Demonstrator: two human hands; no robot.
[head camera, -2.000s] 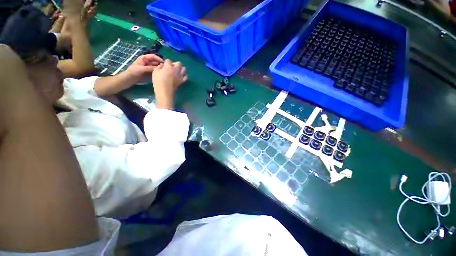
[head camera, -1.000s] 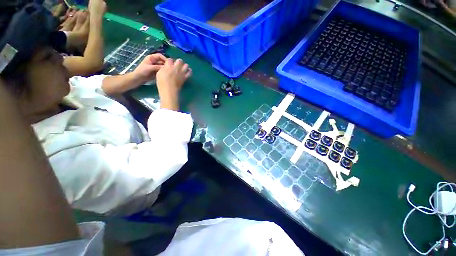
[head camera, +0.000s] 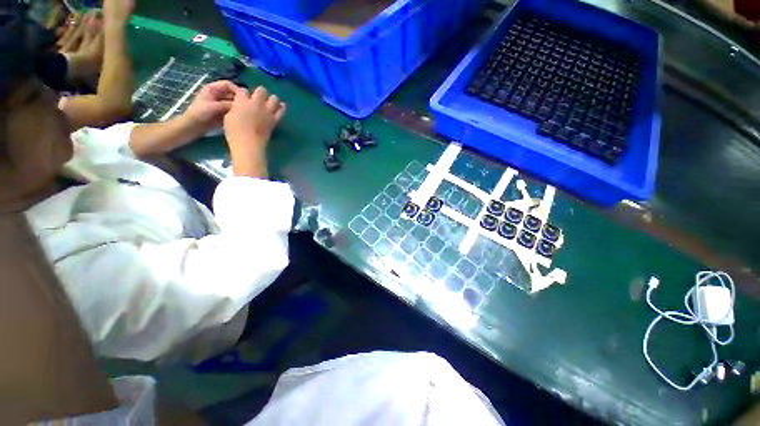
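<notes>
A clear sheet with a grid of rounded squares (head camera: 432, 265) lies flat on the green bench, crossed by cream-white tape strips (head camera: 450, 215). Several black square units with ring faces (head camera: 520, 227) sit in two rows at its right. Three more (head camera: 426, 217) sit near its upper left part. Crumpled tape (head camera: 546, 278) lies at the right edge. A large blurred bare forearm, close to the camera, fills the left edge; its hand is out of the picture. Neither of my hands shows. White cloth covers the bottom middle.
A shallow blue tray (head camera: 647, 177) holds tight rows of black units. A deep blue crate (head camera: 354, 81) stands left of it. Loose black pieces (head camera: 355, 136) lie on the bench. A white charger with cable (head camera: 714, 304) lies right. A person in white (head camera: 167, 250) works close at left.
The camera view has shifted, so the bench and its objects sit further left and higher in the picture. The close forearm fills less of the left side. The sheet and units look unchanged.
</notes>
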